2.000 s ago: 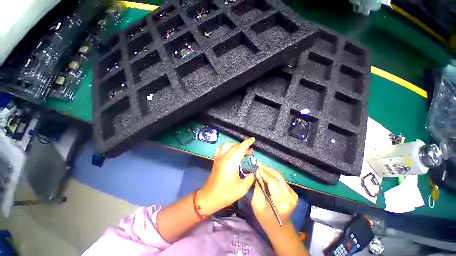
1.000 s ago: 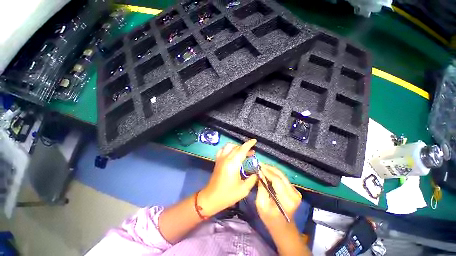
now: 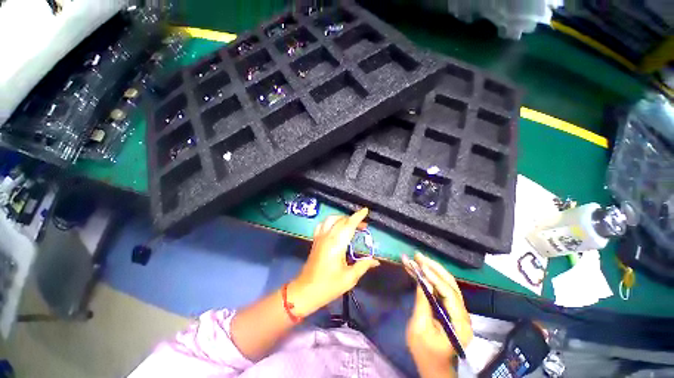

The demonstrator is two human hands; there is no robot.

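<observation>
My left hand (image 3: 330, 257), bare with a red cord at the wrist, holds a small rounded housing (image 3: 361, 244) with a pale teal face between thumb and fingers, over the bench edge. My right hand (image 3: 437, 316) holds dark thin tweezers (image 3: 442, 314), tip up and to the left, a short way right of the housing and not touching it. Two black foam trays lie askew beyond my hands: the upper one (image 3: 247, 164) rests on the lower one (image 3: 458, 235). Some pockets hold tiny dark, shiny parts.
Small blue-white part (image 3: 304, 206) at the bench edge. White bottle (image 3: 573, 231) on paper, a dark loop (image 3: 530, 271) and a white wipe (image 3: 581, 281) at right. Black keypad device (image 3: 519, 353) lower right. Clear plastic trays (image 3: 70, 96) at left, more at right.
My right hand and the tweezers have moved right and down, away from the housing. My left hand still holds the housing. The whole view has shifted slightly.
</observation>
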